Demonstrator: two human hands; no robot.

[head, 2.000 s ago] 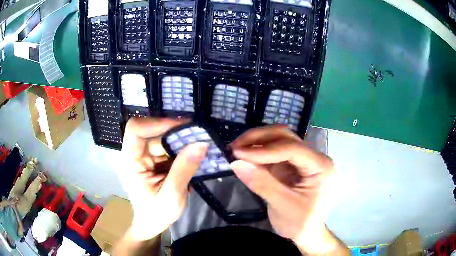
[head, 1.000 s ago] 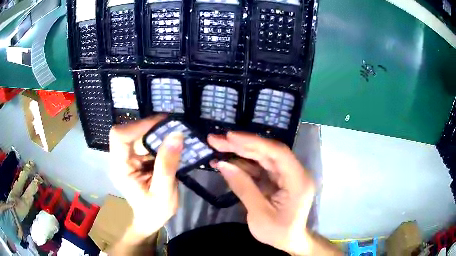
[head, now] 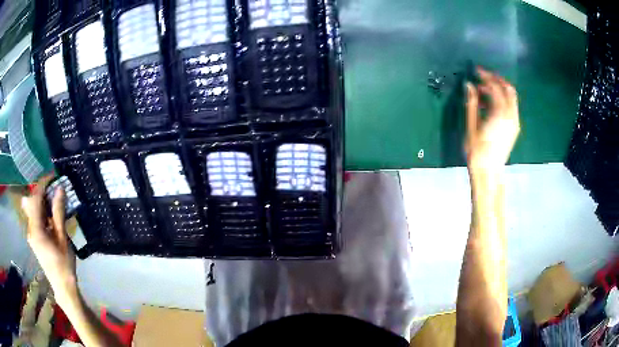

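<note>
The blister tray (head: 292, 129) lies before me with two rows of front housings, pale keypads showing in them. My left hand (head: 49, 220) is shut on a front housing (head: 66, 195) at the tray's lower left corner. Its keypad shows above my thumb, and its black frame runs down beside the tray. My right hand (head: 494, 118) is over the green mat, to the right of the loose small black parts (head: 436, 82). A dark spot shows at its fingertips, but I cannot tell whether it is a part or shadow.
The green mat (head: 394, 122) runs right of the tray, with a small pale mark on it. Stacked blister trays (head: 597, 142) stand at the far right. Cardboard boxes (head: 170, 327) and red stools are on the floor below. A curved pale strip lies at the far left.
My hands have parted. The left hand carried the housing left; the right let go of it and moved right over the mat. The view has shifted, so the tray appears lower and further left.
</note>
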